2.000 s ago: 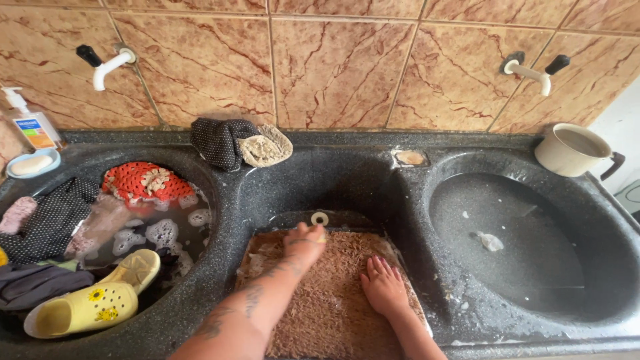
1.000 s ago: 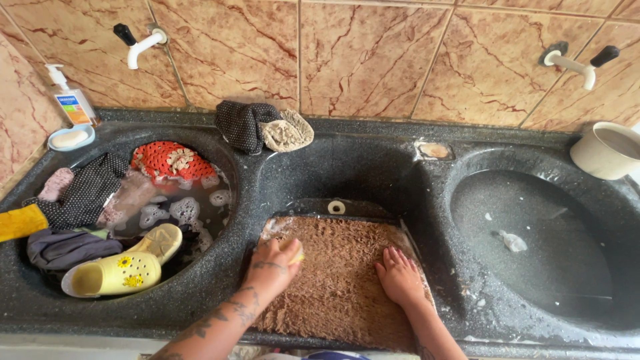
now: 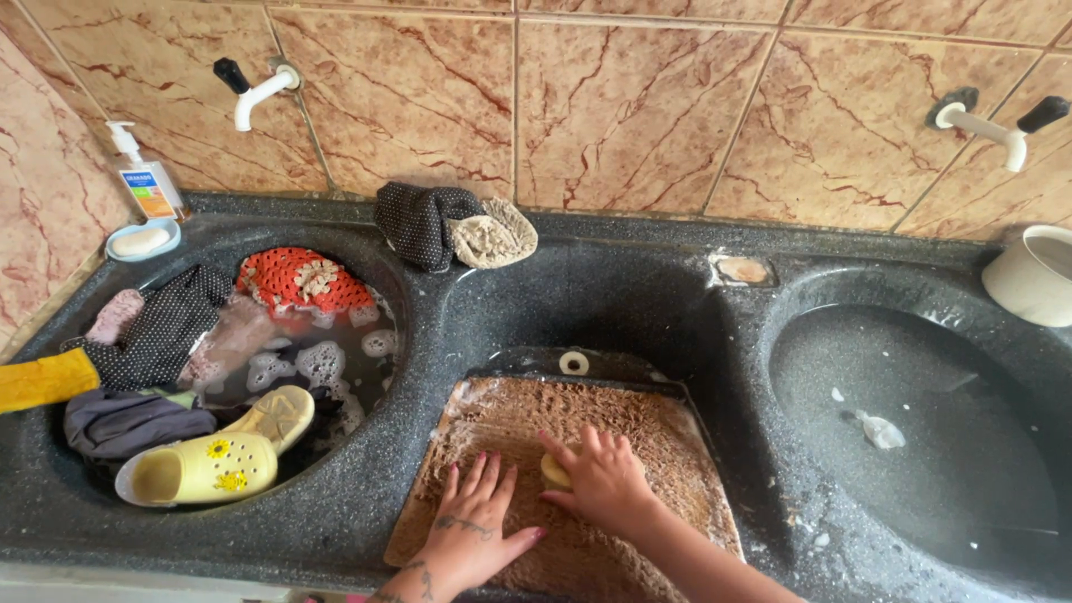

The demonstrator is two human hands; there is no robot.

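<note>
A brown shaggy mat [image 3: 502,419], wet and streaked with pale suds, lies in the sloping middle basin [image 3: 586,285] of the speckled dark sink. My left hand [image 3: 476,523] rests flat on the mat's left part, fingers spread and holding nothing. To its right, my right hand [image 3: 601,477] grips a small rounded yellow block [image 3: 554,472] against the mat. The block is partly hidden by the fingers, so I cannot tell if it is soap or a brush. A drain fitting [image 3: 574,363] shows beyond the mat's far edge.
Left basin: soapy water, dotted cloth [image 3: 176,318], red crochet [image 3: 293,280], yellow clog [image 3: 201,469], yellow glove [image 3: 50,381]. Right basin [image 3: 904,419] holds water. Dotted cloth [image 3: 423,222], soap dish [image 3: 142,241], pump bottle [image 3: 146,188] and pot [image 3: 1034,276] stand on the rim. Two taps [image 3: 264,92], [image 3: 984,126] jut from the tiles.
The yellow block, in my left hand one second ago, is now in my right hand. My right hand has moved left over the mat, and my left hand now lies flat.
</note>
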